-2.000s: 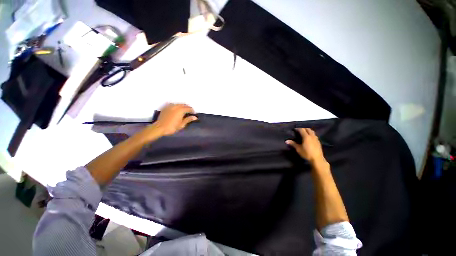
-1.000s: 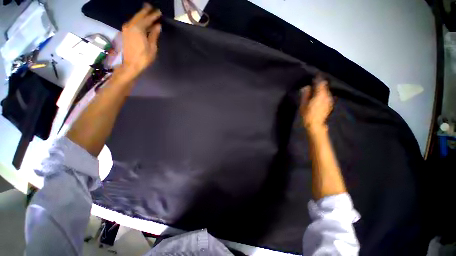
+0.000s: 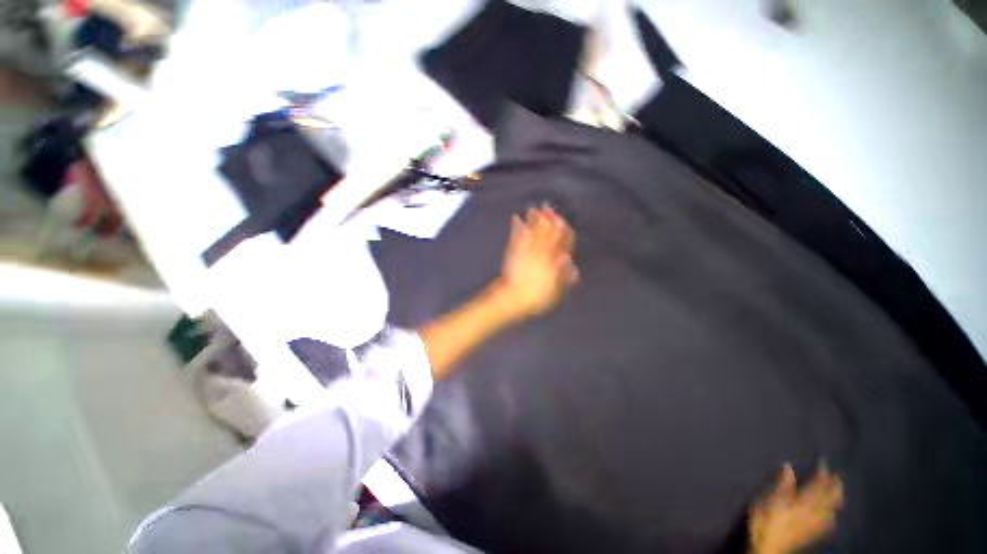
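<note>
The black lining fabric (image 3: 660, 357) lies spread over the table in front of me, with soft creases. My left hand (image 3: 540, 260) rests on its upper left part, palm down with fingers apart, holding nothing. My right hand (image 3: 795, 509) lies on the fabric at the lower right, fingers apart, partly cut off by the lower edge. A long matte black cut panel (image 3: 833, 206) shows beyond the fabric's far edge. The shears' black handle (image 3: 438, 182) shows at the fabric's left edge; their blades cannot be seen. The view is blurred.
A small black cut panel (image 3: 514, 56) lies at the far side, near a tan looped band (image 3: 597, 95). A folded black piece with a strap (image 3: 279, 173) lies on the left. Scraps (image 3: 233, 384) lie below the table's left edge, with coloured clutter at the upper left.
The view has turned left. The fabric, earlier pulled across the table's middle, now lies flatter. My left hand has come off its far edge, and my right hand is now nearer the frame's bottom.
</note>
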